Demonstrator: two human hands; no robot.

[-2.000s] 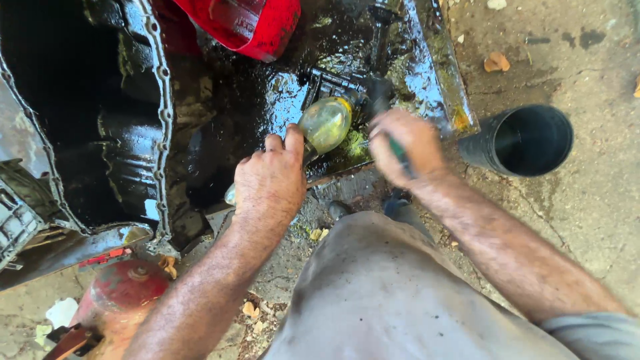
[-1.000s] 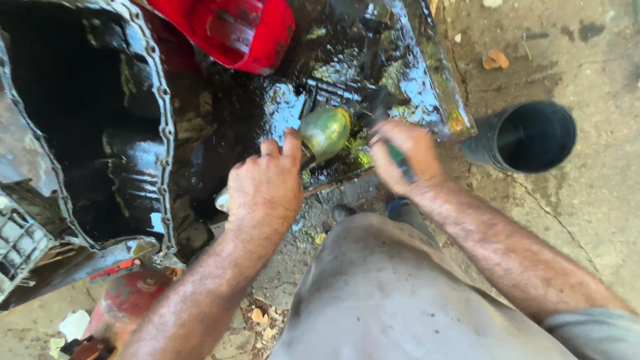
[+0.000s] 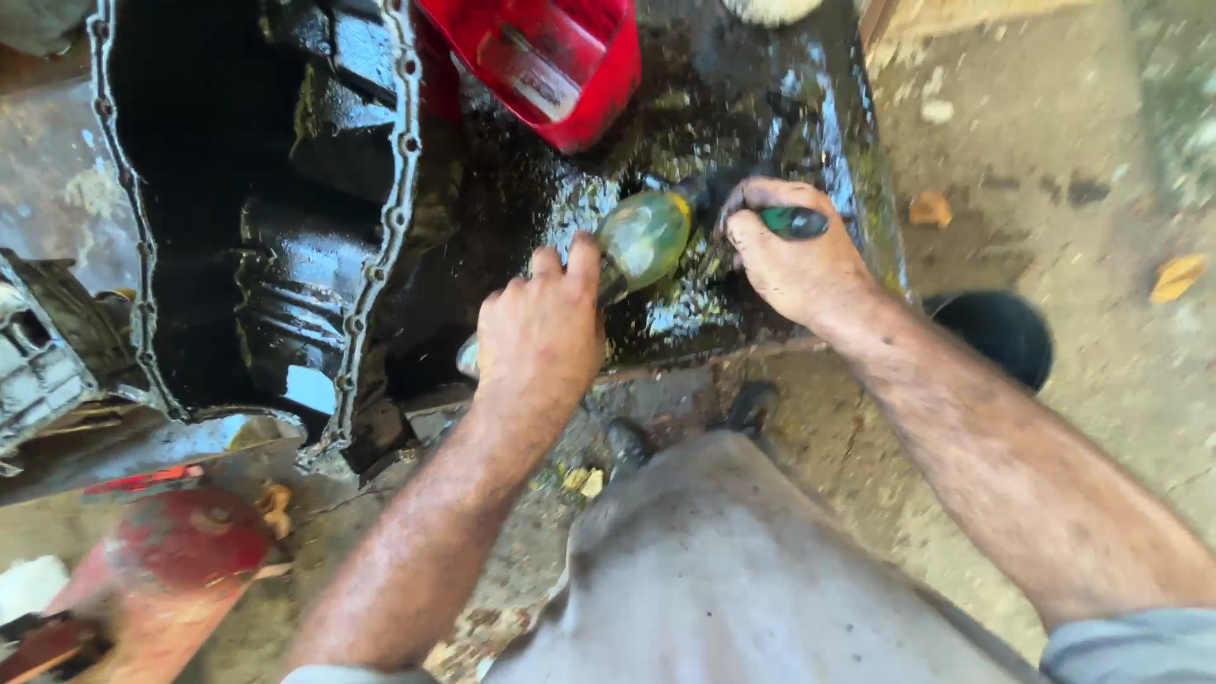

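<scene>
My left hand (image 3: 543, 328) is closed around a clear plastic bottle (image 3: 648, 239) that lies tilted over the oily tabletop, its rounded yellow-green end showing past my fingers and its other end behind my hand. Just right of that end, my right hand (image 3: 793, 252) grips a green and black handle (image 3: 793, 222). The front of this tool is dark and blurred near the bottle's yellow-rimmed end; whether they touch I cannot tell.
A large oily metal casing (image 3: 408, 147) with a bolt-holed flange stands at left. A red plastic container (image 3: 608, 95) lies behind the bottle. A black bucket (image 3: 997, 332) stands on the ground at right, a red gas cylinder (image 3: 190, 551) at lower left, another metal part (image 3: 57, 351) at far left.
The view has shifted, so the bucket now lies partly behind my right forearm. Both hands keep their holds, and the bottle stays between them.
</scene>
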